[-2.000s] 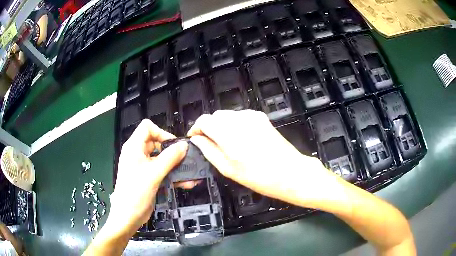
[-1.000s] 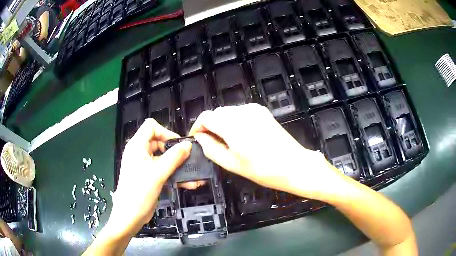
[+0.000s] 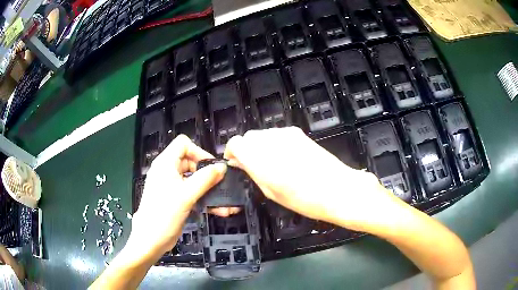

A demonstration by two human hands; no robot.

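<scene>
A black plastic housing (image 3: 233, 243) is held above the front of the black blister tray (image 3: 331, 136), its windowed end towards me. My left hand (image 3: 176, 195) grips its top end, thumb on the face, with fingers showing through the window from behind. My right hand (image 3: 284, 164) has its thumb and index fingertips together at the same top end. Whether they pinch a small part is too small to tell. Other housings lie in rows of tray pockets; the pockets under my hands are partly hidden.
Small whitish and dark loose parts (image 3: 108, 221) lie left of the tray. A cream ribbed round object (image 3: 21, 181) is at far left. A second black tray (image 3: 105, 34) lies farther back, beside a red strip (image 3: 176, 21). Tan paper (image 3: 466, 18) and a white label (image 3: 508, 80) are at right.
My hands and the held housing have shifted slightly down and right in the picture. The tray view has also shifted slightly. My grip on the housing's top end looks nearly the same.
</scene>
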